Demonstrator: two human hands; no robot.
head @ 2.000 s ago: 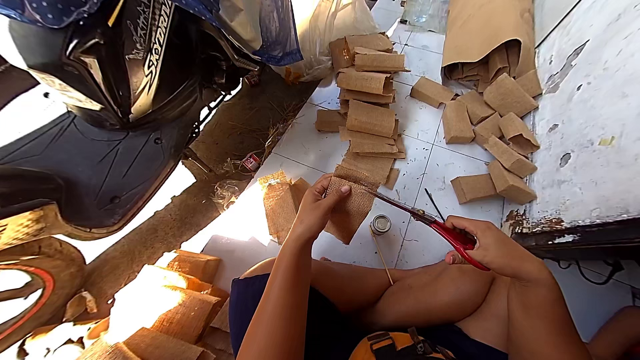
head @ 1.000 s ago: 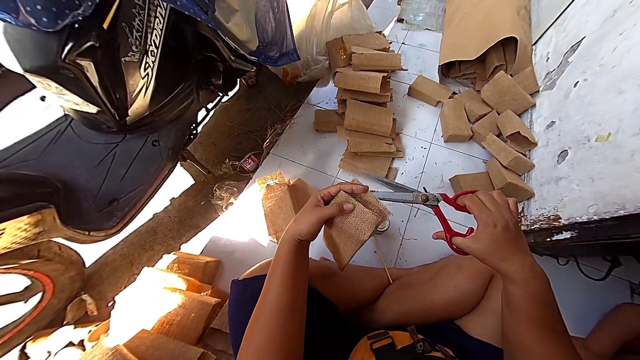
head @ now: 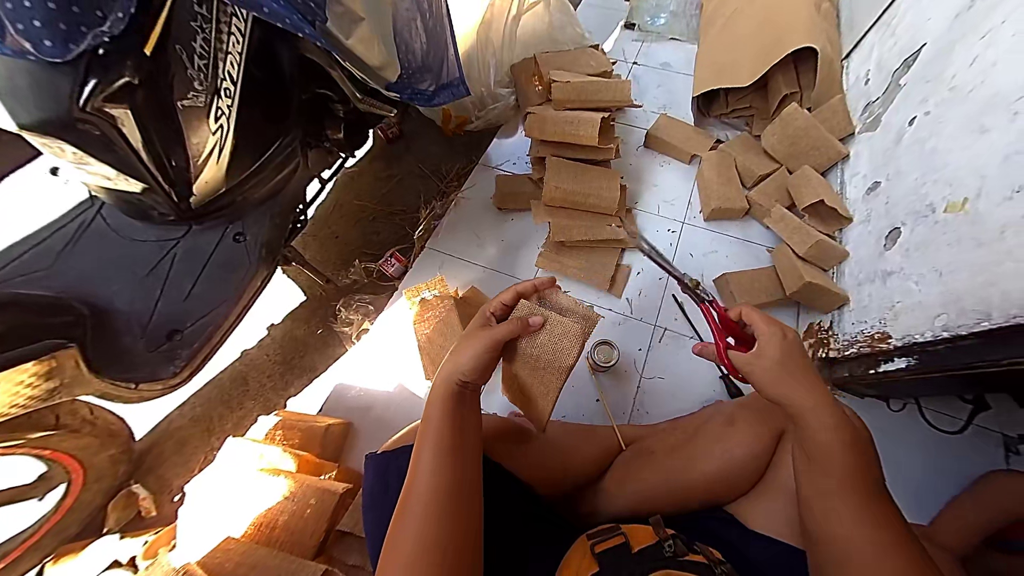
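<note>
My left hand [head: 496, 332] grips a folded piece of burlap [head: 548, 352], thumb on its front face, with a pointed end hanging down above my leg. To the right, my right hand [head: 764, 352] holds red-handled scissors [head: 672, 268] by the handles, their blades pointing up and left, apart from the burlap. The blade tips lie in view against a stack of burlap pouches [head: 580, 184] on the tiles; whether they touch it I cannot tell. A small round metal-topped container [head: 603, 354] stands between my hands, with a thin stick [head: 610, 412] beside it. A dark slender tool [head: 732, 388] lies partly behind the scissors.
Box-shaped brown pouches [head: 720, 184] lie scattered before a large brown bag [head: 768, 48] at the upper right. More pouches [head: 296, 512] are piled at lower left, and others [head: 436, 328] stand left of my left hand. A motorcycle [head: 160, 200] is at left; a worn white panel [head: 928, 200] at right.
The scissors were at the burlap's top edge two seconds ago, then stood spread beside it. Now they have swung upward, away from the burlap, with the blades closer together.
</note>
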